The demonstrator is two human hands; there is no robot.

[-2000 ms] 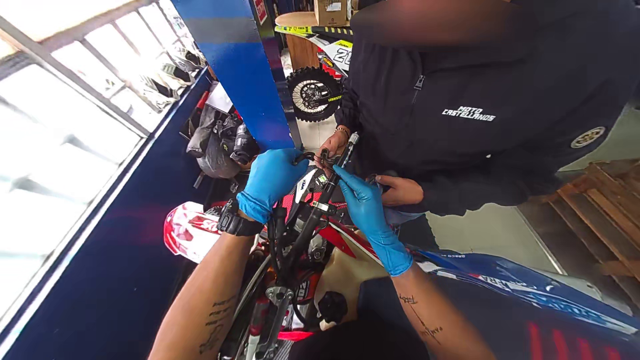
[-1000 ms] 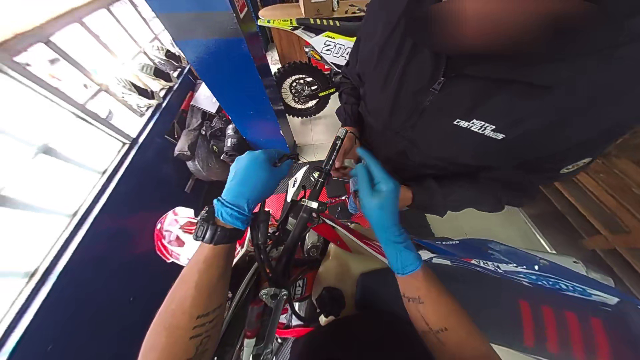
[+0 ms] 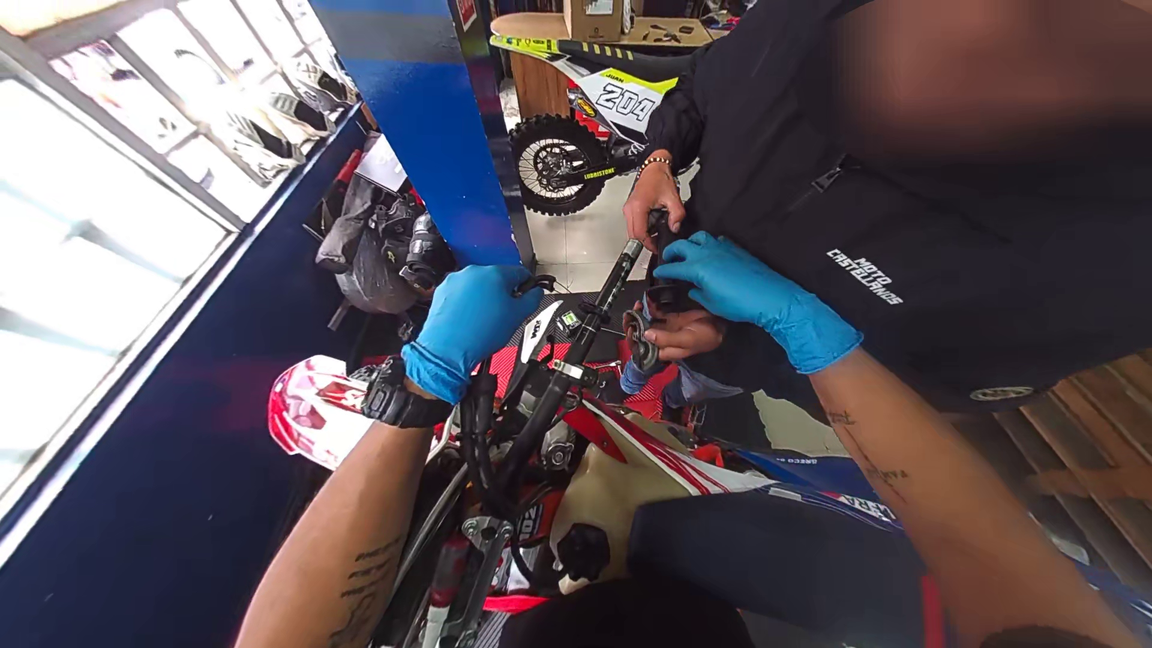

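Observation:
My left hand (image 3: 477, 319), in a blue glove, is closed around a black lever-like part (image 3: 535, 284) left of the bare end of the motorcycle handlebar (image 3: 612, 288). My right hand (image 3: 742, 288), also gloved in blue, has its fingers at a black grip-like part (image 3: 661, 270) just right of the bar end. Another person's hand (image 3: 654, 200) holds the top of that part. The same person's other hand (image 3: 686, 335) holds a metal and black fitting (image 3: 639, 337) below it. Whether my right fingers grip the part is unclear.
The dirt bike's black seat (image 3: 774, 549) and cream fuel tank (image 3: 598, 490) lie below. A blue pillar (image 3: 432, 117) stands ahead, with a second dirt bike (image 3: 576, 135) behind it. A red and white helmet (image 3: 310, 409) sits left; a wooden slatted structure (image 3: 1080, 468) is right.
My right hand has left the handlebar area, where it was two seconds ago, and is now at the black part by the other person's hands. That person's hands have come apart from the bar.

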